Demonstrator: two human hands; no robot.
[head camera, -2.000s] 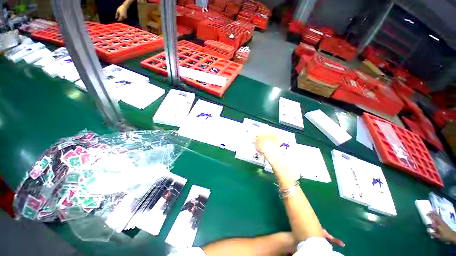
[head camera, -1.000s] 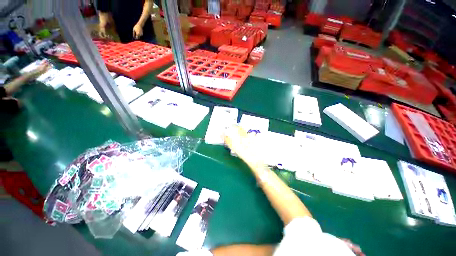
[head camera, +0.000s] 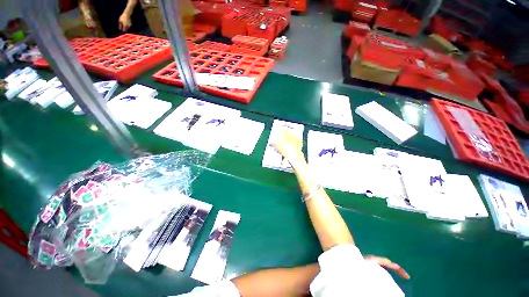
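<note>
My right hand (head camera: 287, 145) reaches forward and rests over a white printed box (head camera: 278, 159) in the row on the green belt; its fingertips are blurred, and I cannot tell whether they hold anything. My left arm crosses beneath my right arm, and my left hand (head camera: 390, 266) shows partly beyond the white sleeve, fingers extended, with nothing visible in it. A fanned stack of printed cards (head camera: 174, 232) lies nearest me at left, one card (head camera: 217, 246) apart beside it. A clear bag (head camera: 104, 209) of small pink and green pieces lies left of the cards.
More white boxes (head camera: 438, 180) lie in the row both ways. Two white stacks (head camera: 336, 110) sit on the far ledge. Red trays (head camera: 122, 55) stand at far left and far right (head camera: 487, 139). Metal uprights (head camera: 75, 75) rise at left. A person's hands show behind the trays.
The box row has moved right relative to the bag and cards. My right hand has gone from a box group further along to a single box left of it. Another person's arm at far left is gone.
</note>
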